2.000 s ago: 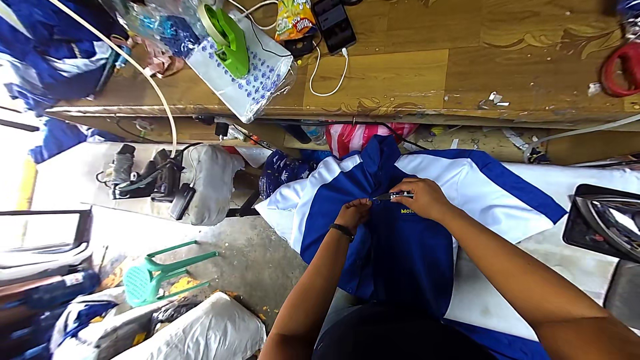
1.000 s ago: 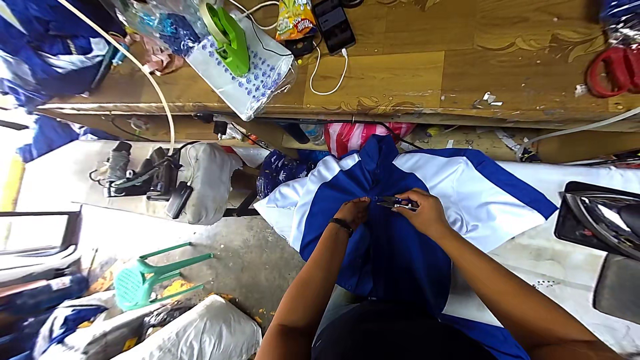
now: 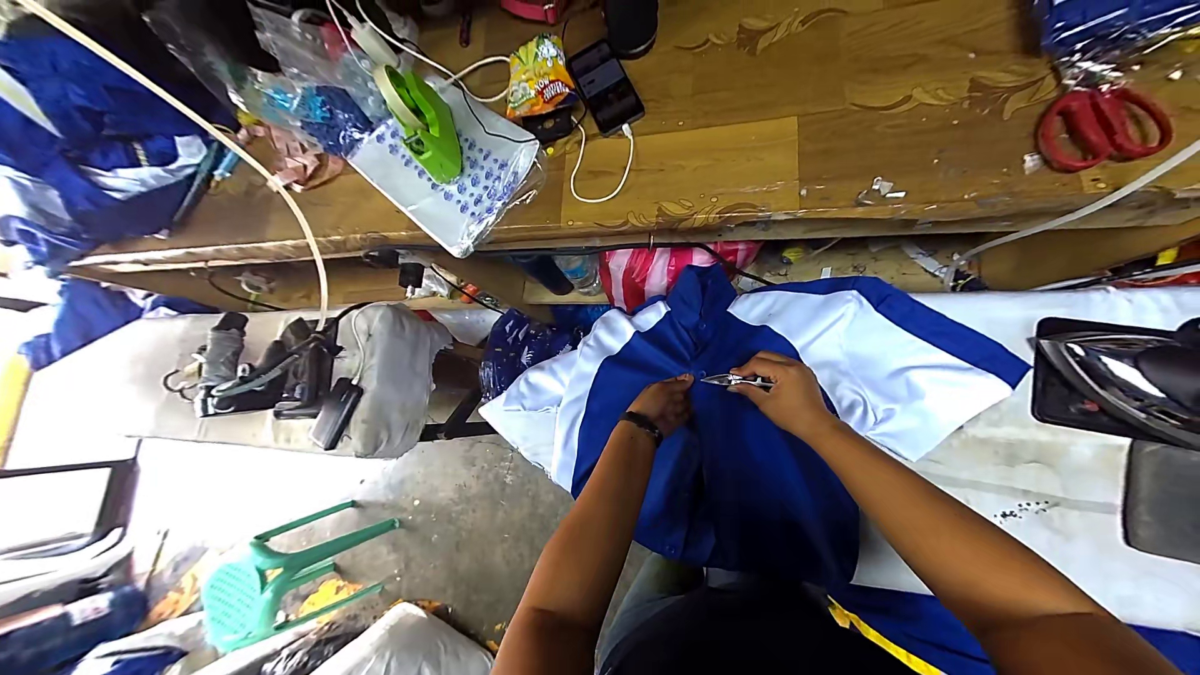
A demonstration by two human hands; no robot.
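Note:
A blue and white short-sleeved shirt (image 3: 750, 487) lies spread in front of me, collar away from me, one sleeve to each side. My left hand (image 3: 667, 405) pinches its front placket near the chest. In my right hand (image 3: 786, 392) is a pair of small metal thread snips (image 3: 741, 381), their tips pointing left at the placket, close to my left fingertips. Small buttons run along the placket. Whether the blades touch thread or cloth cannot be told.
An iron (image 3: 1116, 375) rests on a dark pad at right. Red-handled scissors (image 3: 1102, 129), a phone (image 3: 606, 86) and a green tape dispenser (image 3: 429, 131) lie on the wooden shelf (image 3: 694, 164). A green plastic stool (image 3: 234, 595) is at lower left, on the floor.
The yellow lettering on the shirt's chest, seen two seconds ago, is now hidden near my right hand. Both hands stay at the placket, and the snips are still in my right hand.

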